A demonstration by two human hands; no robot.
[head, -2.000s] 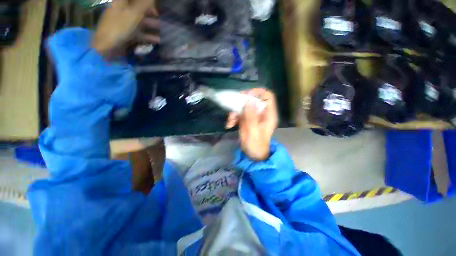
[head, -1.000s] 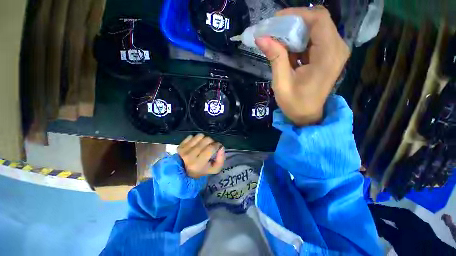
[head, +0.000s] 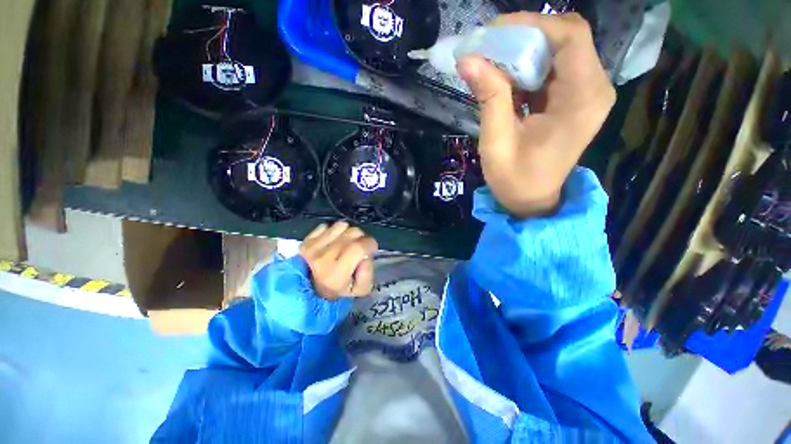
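My right hand [head: 551, 117] holds a white translucent glue bottle [head: 512, 56], its narrow nozzle pointing left at the right edge of a black round ear cup housing [head: 399, 54] at the top. Whether the nozzle touches it, I cannot tell. My left hand [head: 338, 260] is loosely curled at the bench's front edge, with nothing visible in it. Three more housings [head: 232, 184] lie in a row in front, and another [head: 186, 82] lies at upper left. Each shows a white printed centre patch and fine red, white or dark wires.
A blue tray [head: 317, 43] and a grey patterned mat [head: 416, 104] lie behind the row. A crumpled white wipe [head: 643, 48] is at upper right. Cardboard sheets [head: 91, 95] stand at left; cardboard layers [head: 672, 147] with black housings fill the right. An open carton [head: 178, 269] is below the bench edge.
My right hand has moved from the front row to the top housing with the bottle. My left hand has come down from the upper left to the front edge. The view has shifted left.
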